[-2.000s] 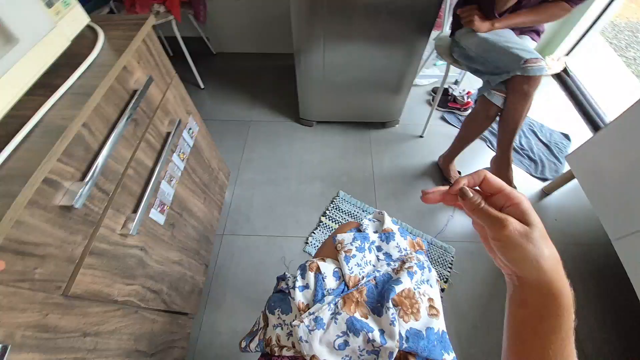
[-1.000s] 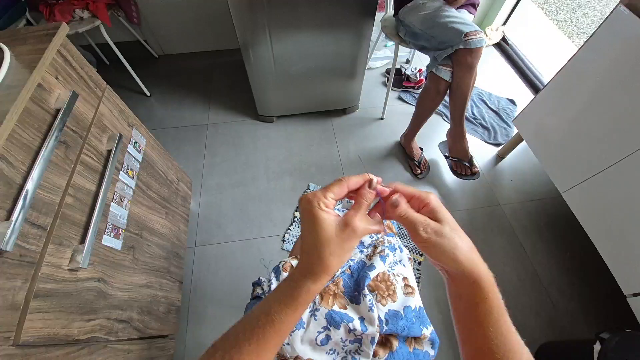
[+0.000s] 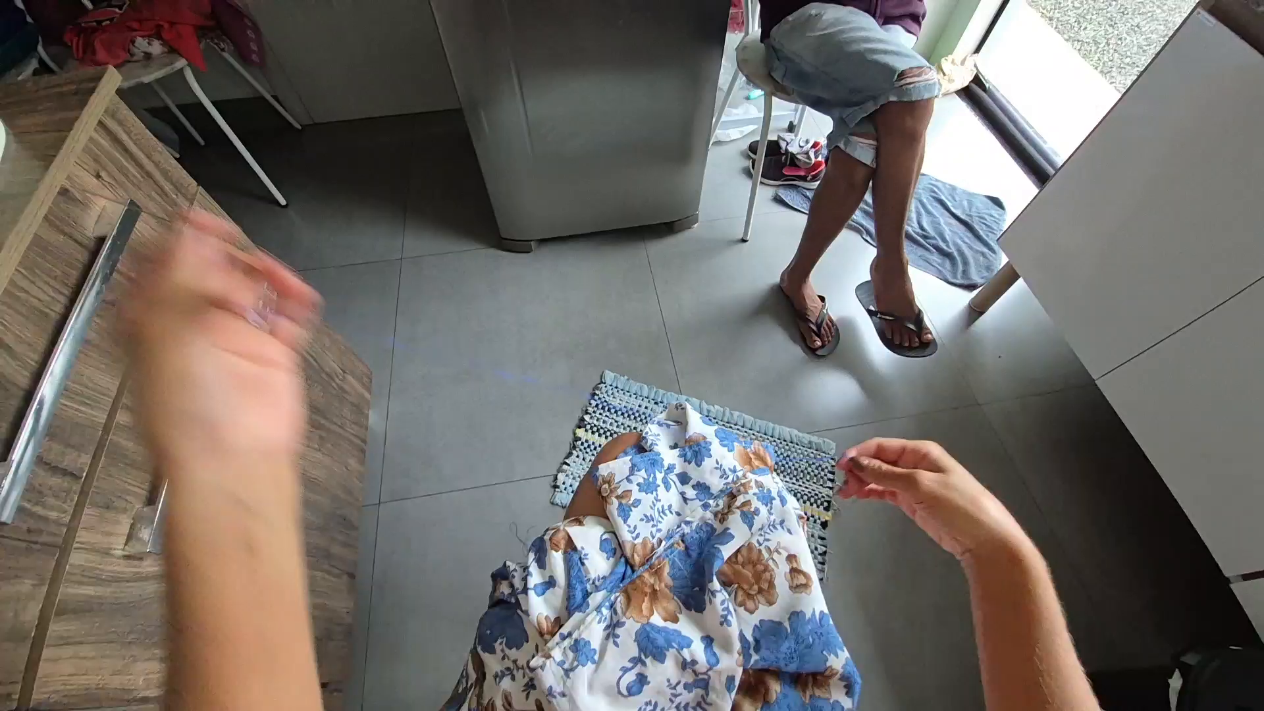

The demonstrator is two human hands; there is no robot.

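White cloth with blue and brown flowers (image 3: 681, 573) lies across the wearer's lap, with part of a bare knee beside it. My left hand (image 3: 222, 306) is raised in front of the wooden drawers and blurred; its fingers are curled, and a faint pale thing shows between them, too blurred to name. Right of the cloth, my right hand (image 3: 923, 489) has its thumb and index fingertip pinched together. Whether something thin sits in that pinch cannot be made out. The two hands are far apart, and neither touches the cloth.
A woven rug (image 3: 810, 459) lies under the cloth. Wooden drawers (image 3: 286, 474) with metal handles stand at left, a white cabinet (image 3: 1136, 217) at right. Ahead are a grey metal appliance (image 3: 592, 118) and a seated person in flip-flops (image 3: 899, 321). A blue towel (image 3: 943, 227) and shoes lie behind the person.
One second ago my hands were together above the cloth. Now they are wide apart, the left up at the left side and the right out to the right.
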